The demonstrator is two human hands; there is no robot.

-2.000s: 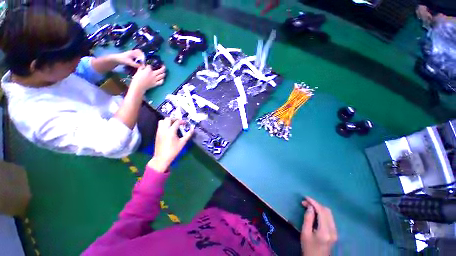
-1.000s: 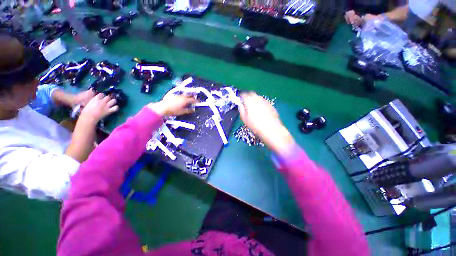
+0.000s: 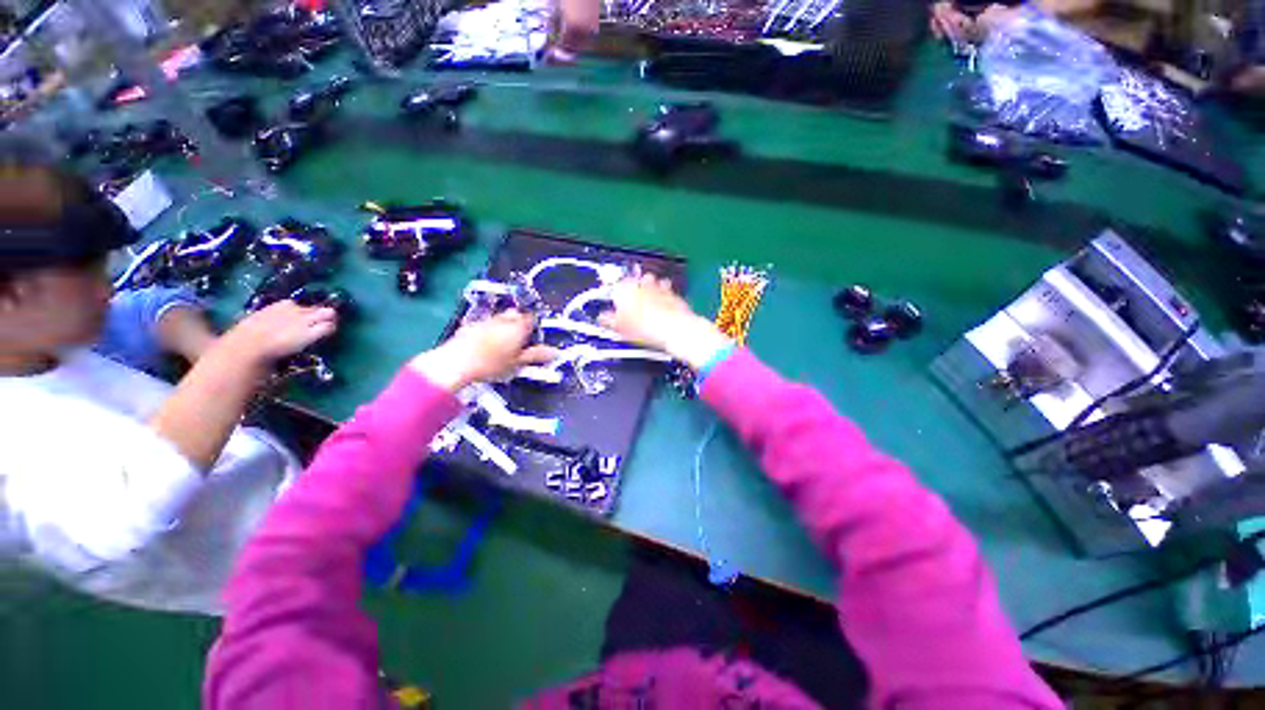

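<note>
Both my hands are over the black parts tray point(image 3: 631, 437) and its white flat cables point(image 3: 569, 268). My left hand point(image 3: 490, 347) is at the tray's left part, fingers bent among the cables. My right hand point(image 3: 649, 314) is at the tray's upper right, fingertips on the cables. The fingers are blurred, so I cannot tell whether either hand grips a cable. Small black brackets point(image 3: 583, 479) lie at the tray's near corner. A blue wrist band point(image 3: 717, 364) with a thin cord is on my right wrist.
The orange wire bundle point(image 3: 739, 298) lies right of the tray, partly behind my right wrist. Round black parts point(image 3: 877, 322) and metal screw feeders point(image 3: 1082, 347) are further right, with a screwdriver point(image 3: 1151, 430). A person point(image 3: 139, 444) works at left. Black units point(image 3: 416, 233) stand behind the tray.
My right hand has moved left from near the wire bundle onto the cables, uncovering part of the bundle. My left hand has moved slightly down. The cables on the tray have shifted.
</note>
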